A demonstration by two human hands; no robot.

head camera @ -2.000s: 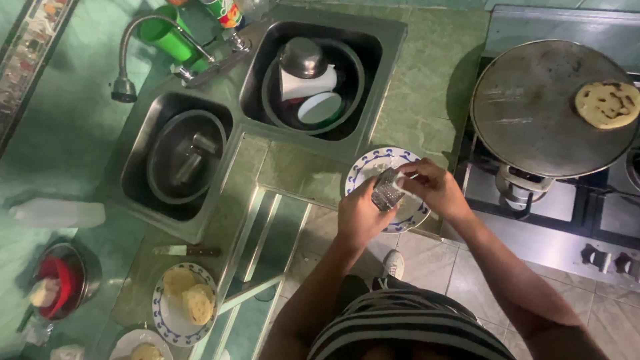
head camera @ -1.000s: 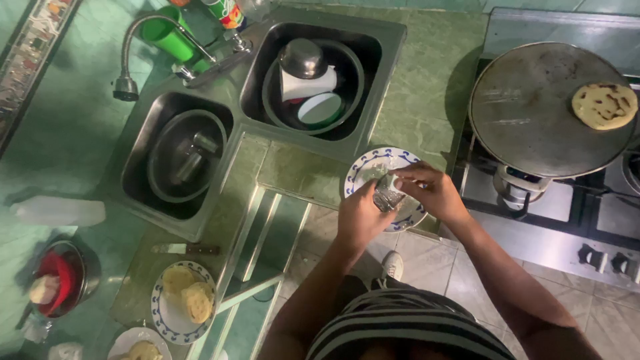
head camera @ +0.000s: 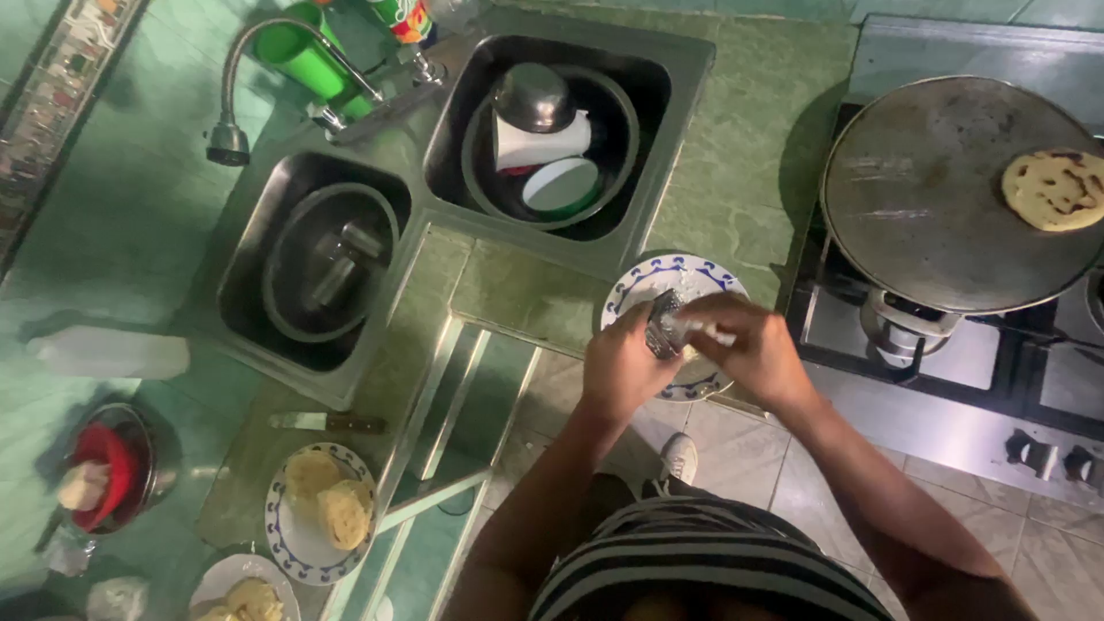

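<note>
My left hand [head camera: 625,358] grips a small metal grater [head camera: 665,324] above a white plate with a blue-patterned rim [head camera: 681,266]. At the grater's right side, my right hand [head camera: 746,349] pinches a pale white piece [head camera: 709,331], possibly cheese, against or close to its face; the fingers partly hide it. Small white bits lie on the plate, near the counter's edge. Over a stove burner to the right sits a round flat griddle [head camera: 940,198], with a browned flatbread [head camera: 1056,190] at its right side.
Left of the plate is a double sink [head camera: 423,211] holding basins and dishes. A knife [head camera: 328,423] lies on the counter above a plate of flatbreads [head camera: 362,552]. Further left are a red bowl [head camera: 116,483] and a translucent bottle [head camera: 112,352]. Stove knobs [head camera: 1033,454] line the front right.
My right hand has shifted slightly at the grater, while my left hand stays around it. The flatbread remains on the griddle.
</note>
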